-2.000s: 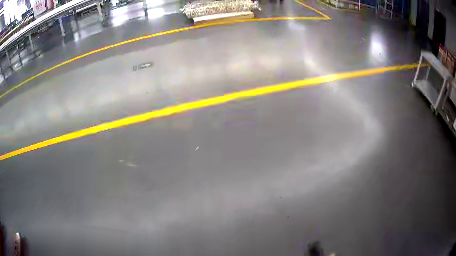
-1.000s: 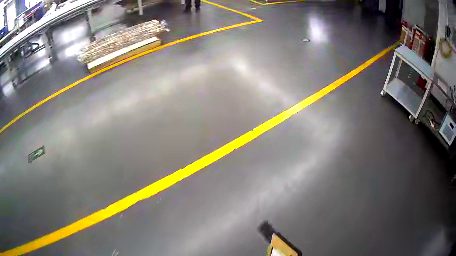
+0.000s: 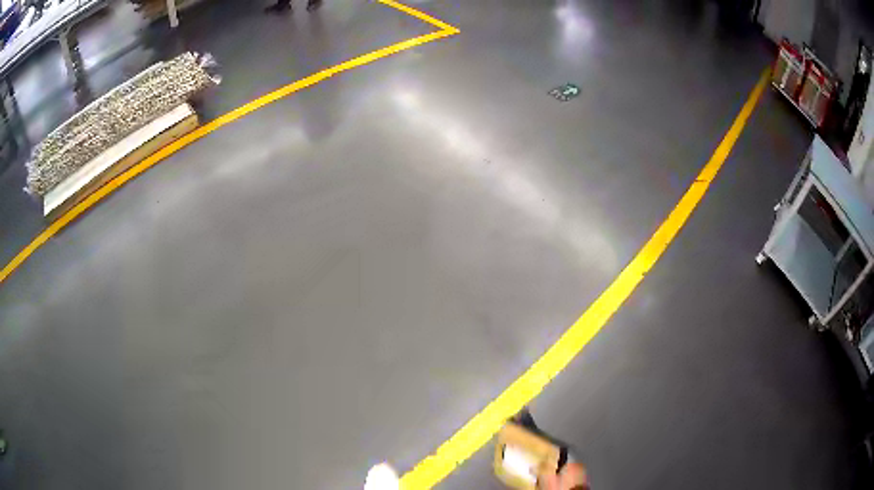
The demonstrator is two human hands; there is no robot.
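Observation:
A tan-yellow rectangular block [image 3: 529,454] with a pale centre, which looks like the cutting die, is at the bottom edge, right of centre. A black strip [image 3: 523,418] sticks out past its far side, and a dark edge shows on its right. My right hand [image 3: 567,475] holds the block at its near right side; only blurred fingers show, and the rest is cut off. My left hand is not in view.
Grey floor with a curved yellow line [image 3: 613,300]. A white-topped trolley [image 3: 845,191] stands at the right, with red items [image 3: 803,80] beyond it. A bundle of pale material [image 3: 120,120] lies at the left. A white rounded shape [image 3: 382,477], unclear, shows at the bottom edge.
The view has turned right and moved forward; the bundle has shifted left and the trolley is nearer. The block and fingers have come further into view, and a white shape has appeared.

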